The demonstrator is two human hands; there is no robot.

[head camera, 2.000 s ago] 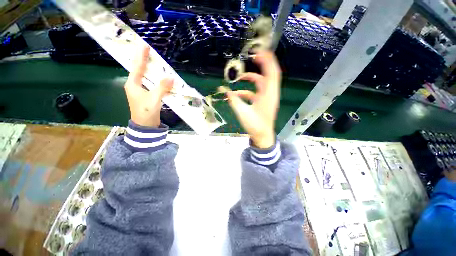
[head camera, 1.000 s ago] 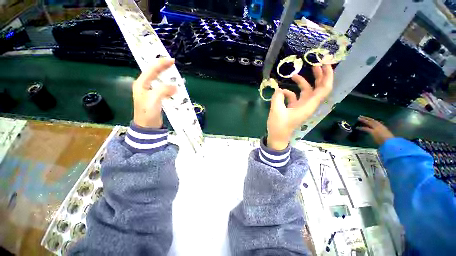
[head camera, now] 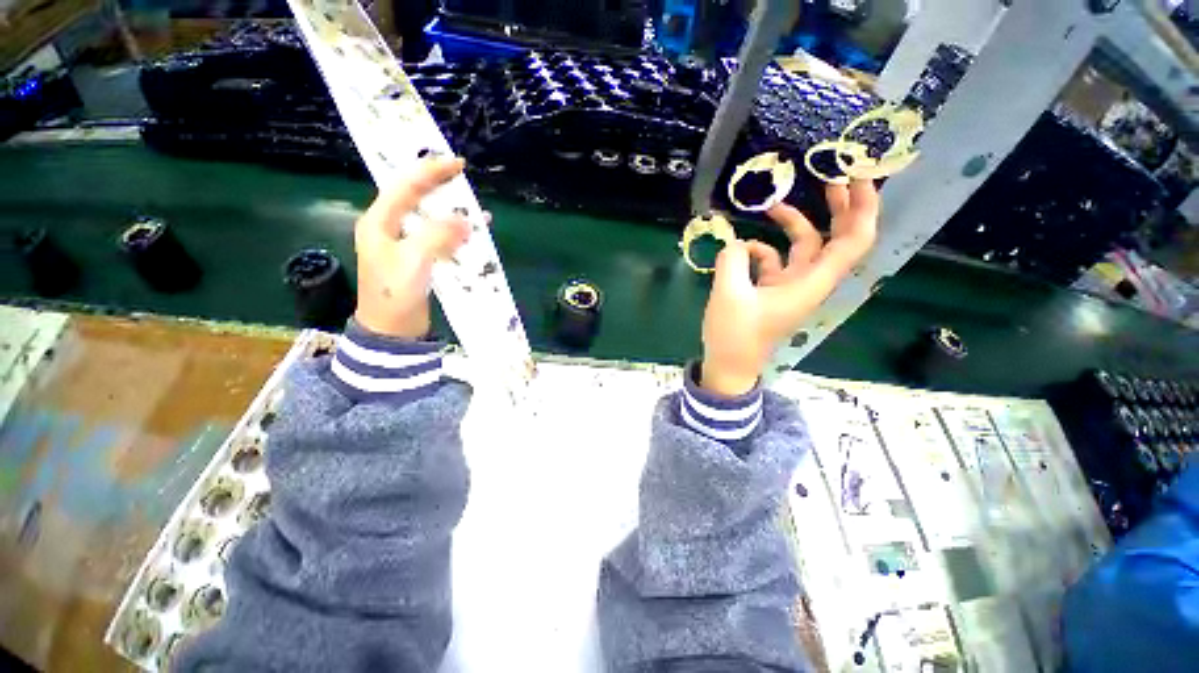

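Observation:
My left hand (head camera: 401,256) holds a long white sticker sheet (head camera: 381,112) with dark spots, its thumb and finger on the strip, which slants from the top down to the bench edge. My right hand (head camera: 789,283) is raised over the belt. Several pale yellow ring stickers hang from its fingertips: one ring (head camera: 707,243) at the thumb and index finger, another ring (head camera: 763,182) above a middle finger, and overlapping rings (head camera: 878,142) at the outer fingertips. A black cylindrical unit (head camera: 577,313) stands upright on the belt between the hands.
More black units (head camera: 316,283) stand on the green conveyor belt (head camera: 631,263), left and right. Stacked black trays (head camera: 552,112) lie behind it. A white frame post (head camera: 920,171) rises right of my right hand. A white tray with holes (head camera: 217,497) lies left; a person's blue sleeve (head camera: 1137,592) is at right.
My right hand moved right and up from over the sheet's lower end, rings on its fingertips. The sheet tilted steeper. Units on the belt shifted right. The neighbour's hand reached in, then withdrew.

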